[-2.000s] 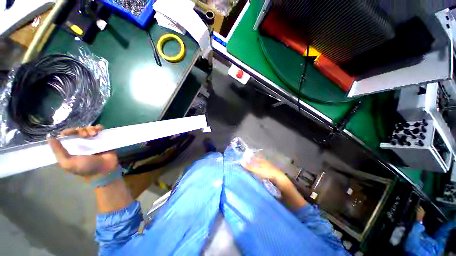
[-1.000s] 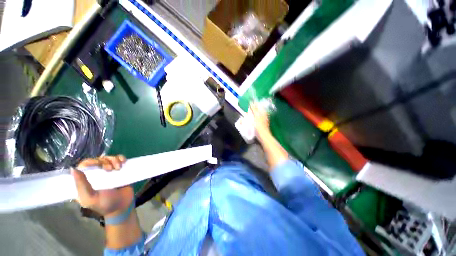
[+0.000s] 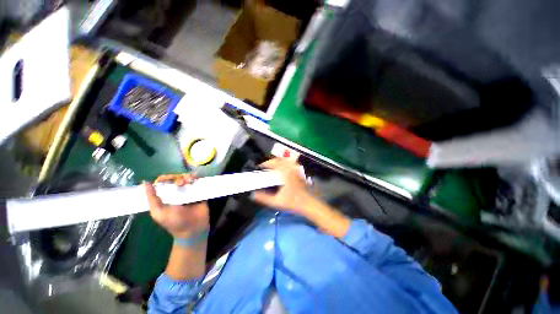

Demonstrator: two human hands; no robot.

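A long narrow white trim strip [image 3: 92, 207] lies across the view, in front of my body and over the side table. My left hand [image 3: 179, 211] grips it near its middle, fingers over the top edge. My right hand [image 3: 290, 187] is closed around its right end. The view is blurred, so the exact finger contact on the right is hard to see.
The green side table [image 3: 144, 245] holds a blue screw bin [image 3: 145, 103], a yellow tape roll [image 3: 201, 151] and a bagged black cable coil [image 3: 67, 236]. An open cardboard box [image 3: 258, 55] is behind. The large housing stands on the green bench at right, above a red support block [image 3: 405, 137].
My right hand has moved back from the bench edge, where it held clear film, to the strip's right end. My left hand and the strip have shifted right.
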